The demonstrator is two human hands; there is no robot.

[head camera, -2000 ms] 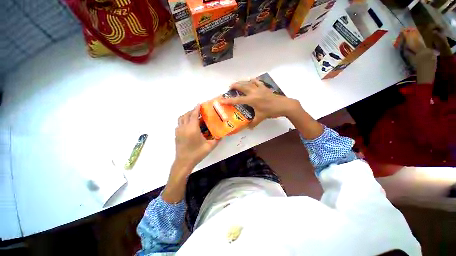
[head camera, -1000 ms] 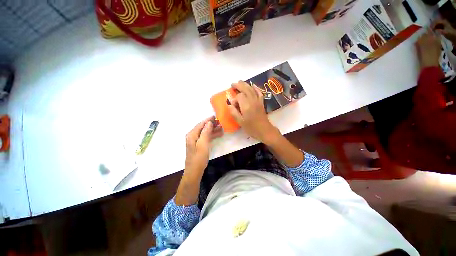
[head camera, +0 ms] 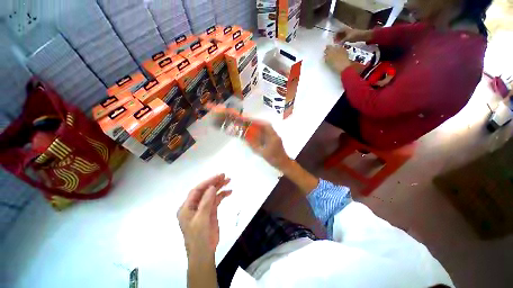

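My right hand [head camera: 267, 145] is shut on a printed carton [head camera: 230, 122], which is blurred and tilted in front of the rows of cartons. Its orange end lies against my palm. My left hand [head camera: 201, 211] is empty above the table, with its fingers apart and slightly curled. Rows of upright orange-topped dark cartons [head camera: 194, 79] stand at the back. An open white and orange carton [head camera: 277, 84] stands upright to the right of the carton in my hand.
A red and gold bag [head camera: 70, 152] stands at the left on the white table [head camera: 112, 236]. Part of the knife [head camera: 134, 278] shows at the bottom edge. A person in red [head camera: 416, 79] works at the right, near a red stool [head camera: 365, 163]. More cartons [head camera: 278, 19] stand at the far end.
The view has turned right and up towards the carton rows. My right hand has carried the carton from the table's front to the rows. My left hand has let go of it.
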